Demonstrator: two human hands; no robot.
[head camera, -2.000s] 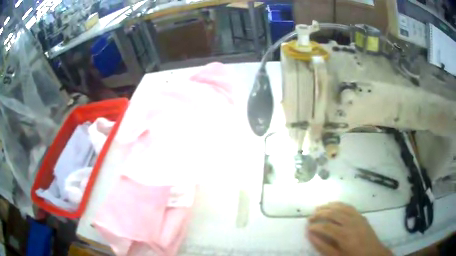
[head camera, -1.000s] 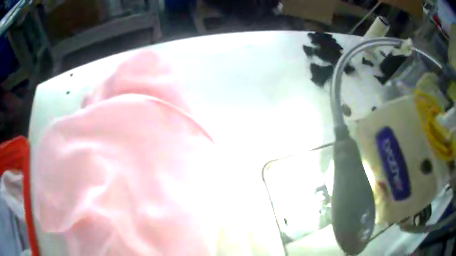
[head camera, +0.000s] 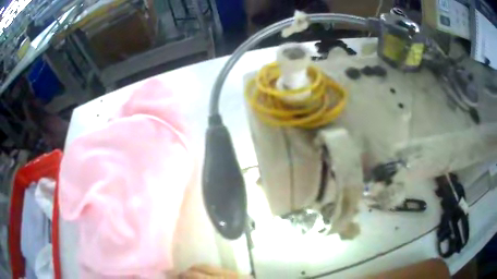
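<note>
Pale-pink cloth (head camera: 122, 190) lies in a loose, creased heap on the left of the white table (head camera: 87, 117). The off-white sewing machine (head camera: 381, 109) stands to its right; its needle area is partly hidden and brightly lit. My left hand (head camera: 212, 272) shows only as a strip at the bottom edge, by the cloth's lower right end; its fingertips and any grip are hidden. Skin of my right hand or forearm (head camera: 419, 270) shows at the bottom right, cut off by the edge; its fingers cannot be made out.
A dark lamp head (head camera: 224, 182) hangs on a bent arm left of the machine. Yellow cord (head camera: 299, 117) coils around a white knob on top. Black-handled scissors (head camera: 453, 231) and dark snips (head camera: 410, 205) lie right of the needle area. A red basket (head camera: 56, 218) stands at the left.
The view has swung right and shows more of the machine than one second ago. Skin has come into view at the bottom edge. Since two seconds ago, the pink cloth has become a loose heap.
</note>
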